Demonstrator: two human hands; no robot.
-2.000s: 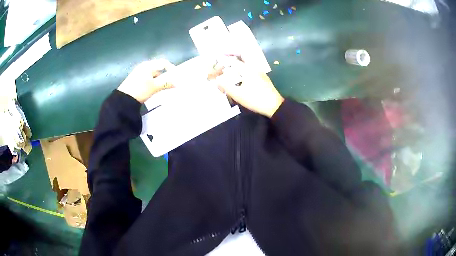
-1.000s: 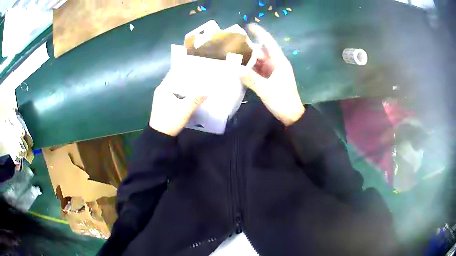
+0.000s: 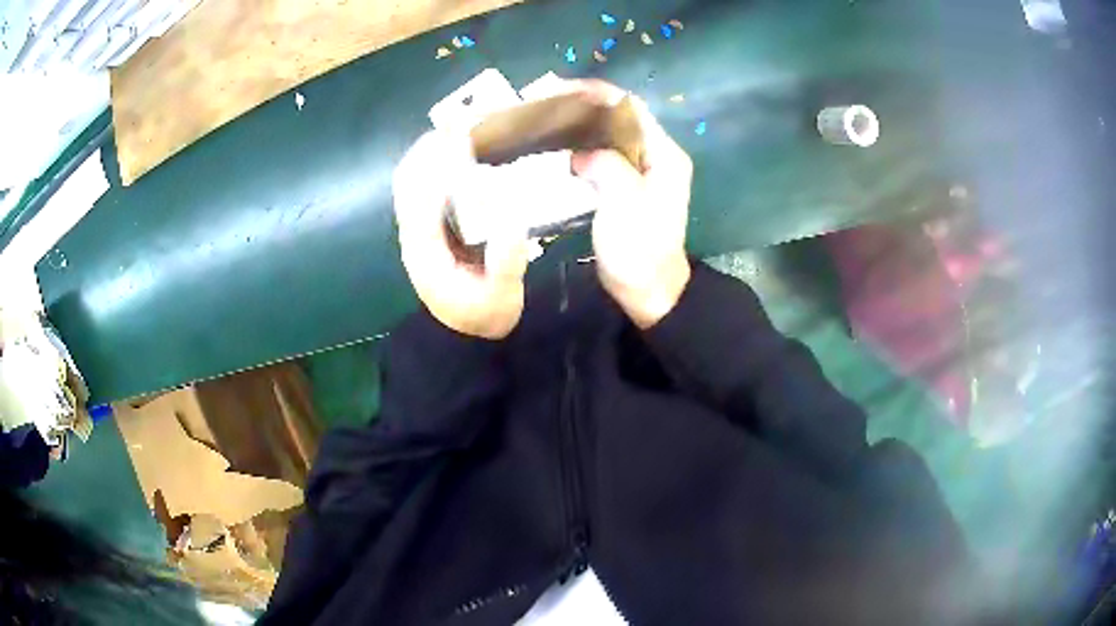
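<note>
A small white folding carton (image 3: 520, 193) with a brown inside is held up in front of my chest, over the near edge of the green bench. Its open top faces away, and a white flap with a small slot stands out at its far left. My left hand (image 3: 459, 245) is curled around its left side. My right hand (image 3: 643, 202) grips its right side, with the thumb on the near panel. Both hands are overexposed, and they hide the carton's sides and part of its bottom.
A small hollow roll (image 3: 848, 125) lies on the green bench (image 3: 269, 220) at right. Blue and yellow scraps (image 3: 608, 44) are scattered at the far side. A brown board (image 3: 245, 61) lies at far left. Below are torn brown cardboard (image 3: 202, 459) and a pink-and-white bag (image 3: 900, 300).
The flat blank has been folded into an open carton. My left hand has moved right and around its side. Since one second ago, both hands have closed in on the carton and its lower part has folded.
</note>
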